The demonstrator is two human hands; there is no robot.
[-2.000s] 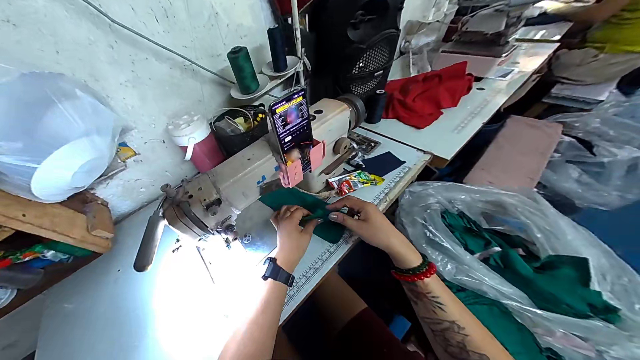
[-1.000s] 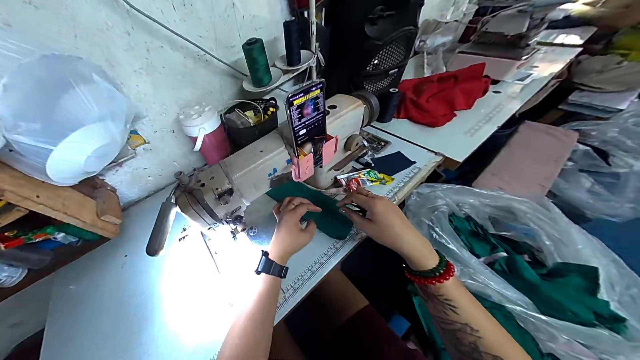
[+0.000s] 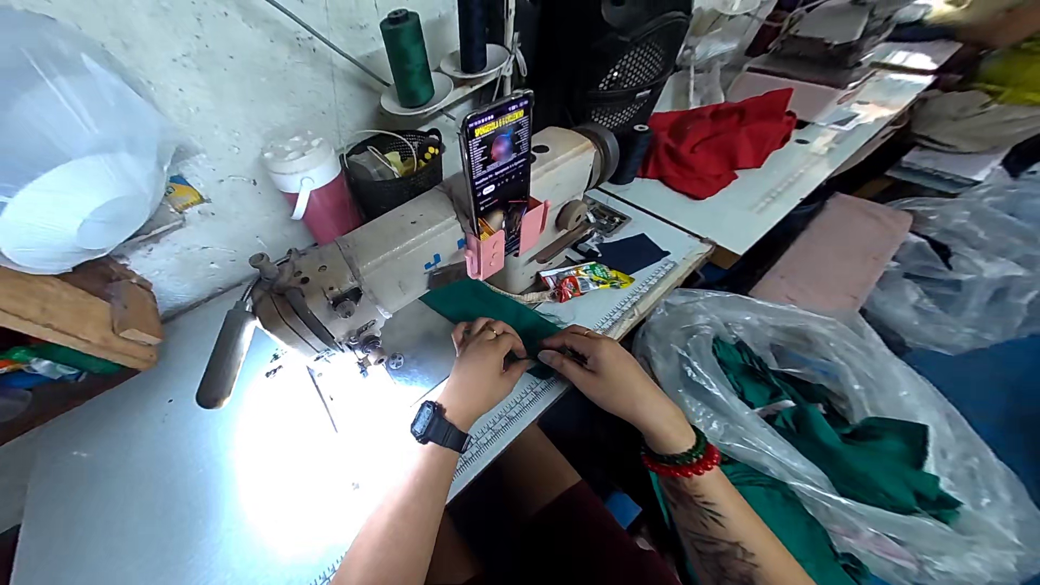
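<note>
A piece of green fabric (image 3: 496, 313) lies on the sewing table to the right of the needle area. My left hand (image 3: 486, 366), with a black watch at the wrist, pinches its near edge. My right hand (image 3: 597, 366) grips the same fabric close beside, fingertips almost meeting the left ones. What lies between the fingertips is partly hidden. Behind the hands stands an industrial sewing machine (image 3: 406, 244), its needle area (image 3: 370, 349) brightly lit. A phone (image 3: 500, 171) rests upright in a pink holder (image 3: 486, 253) at the machine's arm.
Green fabric (image 3: 861, 455) fills a clear plastic bag (image 3: 691, 325) at the right. A snack packet (image 3: 585, 280) and dark cloth (image 3: 632, 253) lie behind my right hand. Red cloth (image 3: 719, 142) is on the adjoining table. A jug (image 3: 313, 187), basket (image 3: 394, 183) and green thread cone (image 3: 408, 61) stand behind the machine.
The green fabric, spread out to the right under my hands one second ago, is now gathered at its near edge. Both hands have drawn closer together.
</note>
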